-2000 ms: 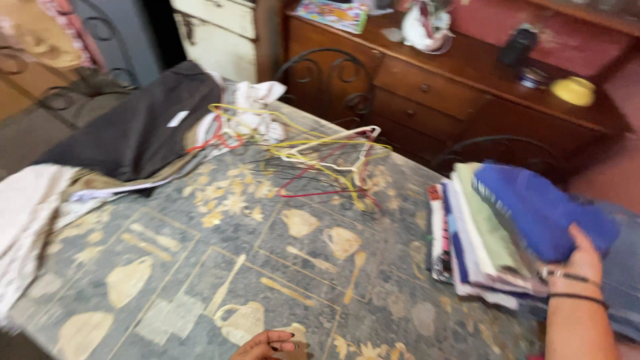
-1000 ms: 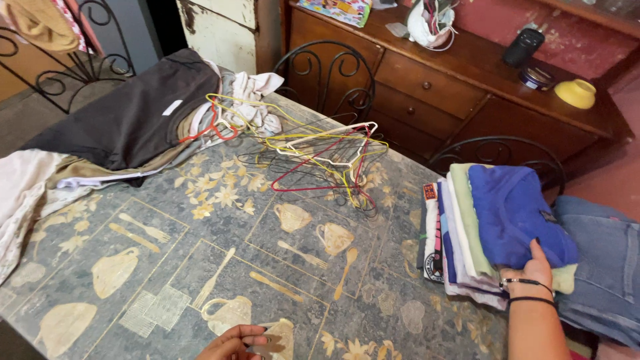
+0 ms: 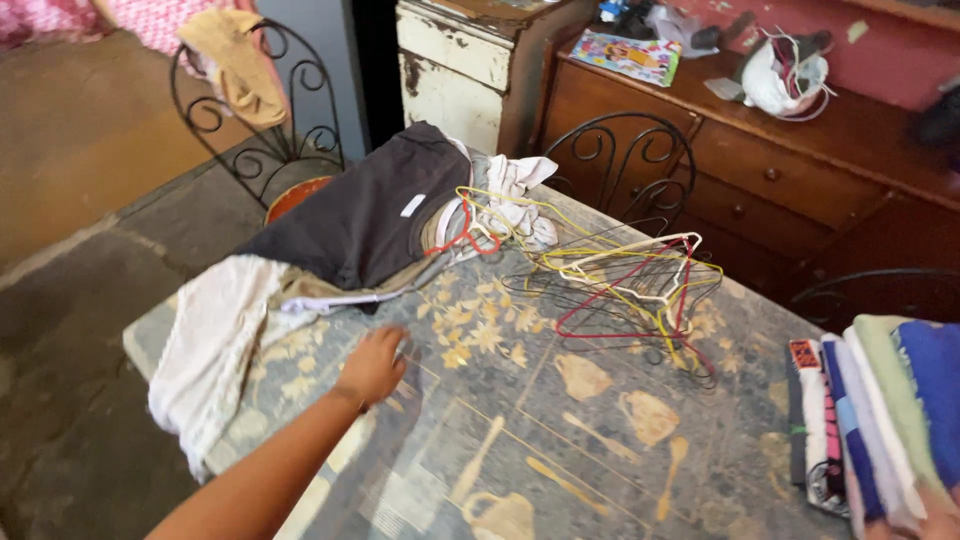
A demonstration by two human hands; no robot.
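Note:
My left hand (image 3: 375, 365) is over the patterned tabletop (image 3: 480, 420), holding nothing, its fingers slightly blurred. Just beyond it lies a loose heap of clothes, with a dark grey garment (image 3: 360, 210) on top and a white lacy garment (image 3: 214, 352) hanging over the table's left edge. My right hand (image 3: 937, 514) shows only in part at the bottom right corner, against the stack of folded clothes (image 3: 885, 405); its grip is not clear. A tangle of wire hangers (image 3: 637, 292), yellow, white, red and dark, lies near the far edge. A red hanger (image 3: 469, 232) touches the heap.
Black metal chairs stand around the table, one (image 3: 255, 112) with a tan cloth (image 3: 244, 67) over its back. Behind are a worn white cabinet (image 3: 454, 71) and a wooden sideboard (image 3: 795, 165), which bears a colourful packet (image 3: 630, 56) and a white container (image 3: 784, 75).
My left hand has moved out from the bottom edge toward the heap of clothes. The view has swung left, so the folded stack now sits at the right edge. The hangers have stayed in place.

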